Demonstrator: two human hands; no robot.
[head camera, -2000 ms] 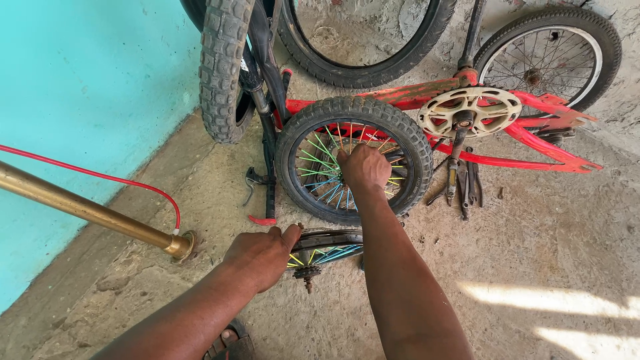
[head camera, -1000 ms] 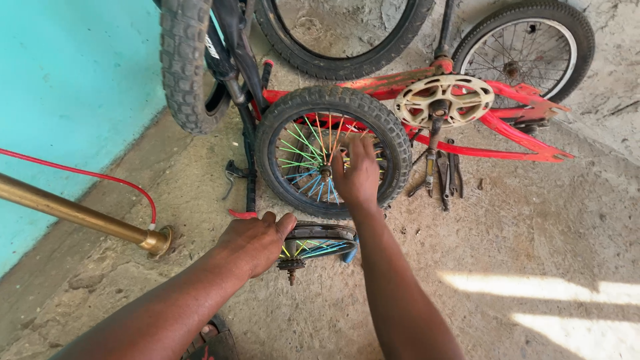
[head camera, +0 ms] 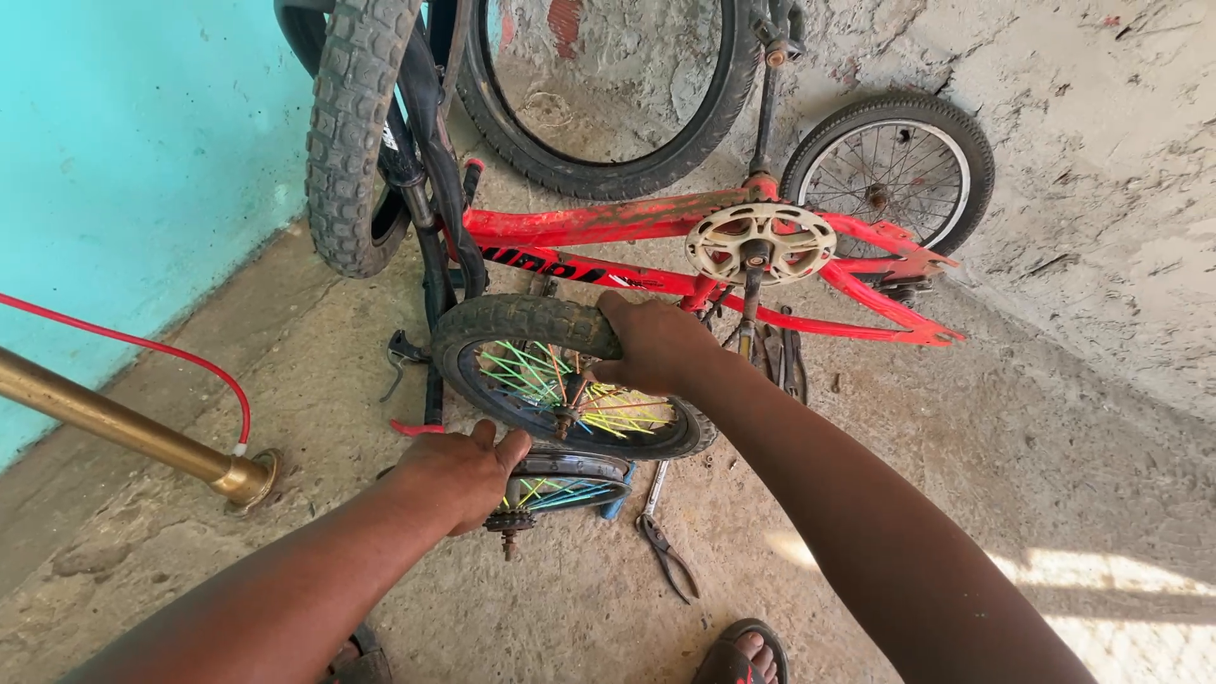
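My right hand (head camera: pixel 655 347) grips the knobby tire of a small bicycle wheel (head camera: pixel 522 321) with colored spokes, which stands tilted beside the red bicycle frame (head camera: pixel 589 226). Closer to me, my left hand (head camera: pixel 470 475) is closed around the rim of a second wheel (head camera: pixel 575 465) without a tire showing. That one has green, yellow and blue spoke covers and a rear sprocket (head camera: pixel 509 521) with its axle pointing down in view. The two wheels are close together, one above the other in view.
Pliers (head camera: pixel 668 556) and a wrench (head camera: pixel 655 489) lie on the concrete by my feet; more tools (head camera: pixel 787 356) lie under the frame's chainring (head camera: pixel 760 244). A brass floor pump (head camera: pixel 214 465) is at left. A spoked wheel (head camera: pixel 879 195) and a large tire (head camera: pixel 608 180) rest against the rough wall.
My right hand has moved from the spokes to the tire's upper edge, and that wheel has tilted from nearly face-on. Pliers and a wrench have come into sight near the lower wheel.
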